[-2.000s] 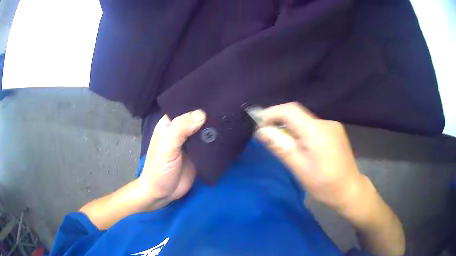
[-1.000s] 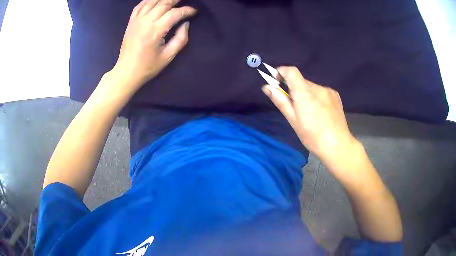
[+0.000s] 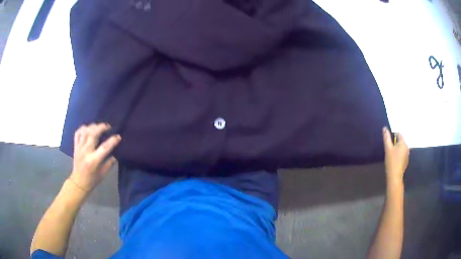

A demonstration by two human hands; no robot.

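A dark purplish jacket lies spread on the white table, its hem towards me. One pale round front button shows near the middle. A row of small cuff buttons shows faintly at the top left. My left hand is at the jacket's lower left corner, with cloth between thumb and fingers. My right hand is at the lower right corner, touching the edge. A small dark and yellow part of the thread snips shows in it. The blades cannot be made out.
The white table shows on both sides of the jacket, with a black handwritten mark at the right. A dark flat rectangle lies at the upper left. Grey floor shows below the table edge, and my blue shirt is at the bottom.
My hands have moved far apart to the jacket's lower corners. The left came down and left, the right went right. The snips left the button. More of the jacket and table shows.
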